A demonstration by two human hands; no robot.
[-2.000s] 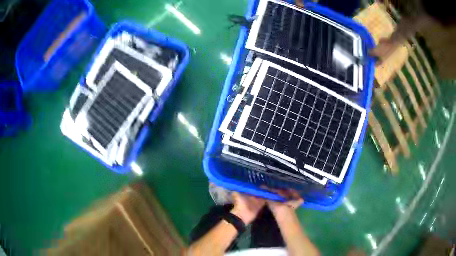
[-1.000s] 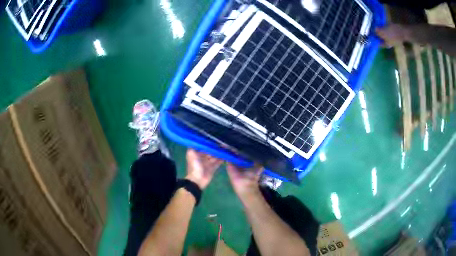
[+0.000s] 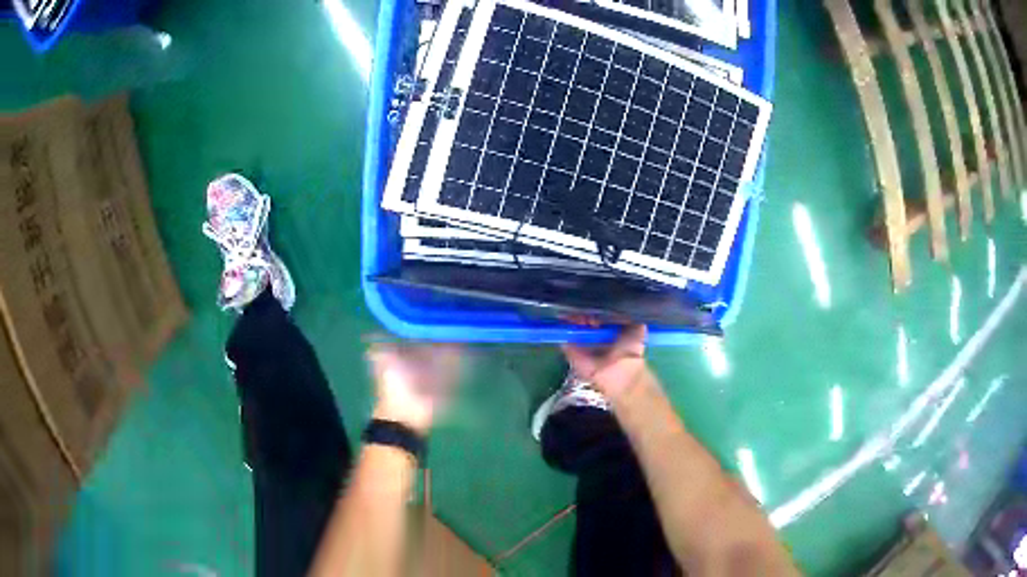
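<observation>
A blue plastic crate (image 3: 389,302) full of framed solar panels is in front of me. The top solar panel (image 3: 597,141) lies tilted, with a short black lead near its lower edge. A dark panel stands along the crate's near wall. My right hand (image 3: 609,358) grips the near rim of the crate, its fingers partly hidden. My left hand (image 3: 411,381) is blurred, below the rim at the left, and appears apart from the crate. Clips (image 3: 447,101) show at the panels' left edge.
Folded brown cartons (image 3: 79,259) lie on the green floor at left. A wooden pallet (image 3: 918,124) is at upper right. Part of another blue crate (image 3: 47,32) shows at upper left. My feet stand near the crate. Cardboard lies at the bottom.
The crate has turned straighter and moved up in view. My left hand has come off its rim, while my right hand stays on it. The other person's hand has left the view.
</observation>
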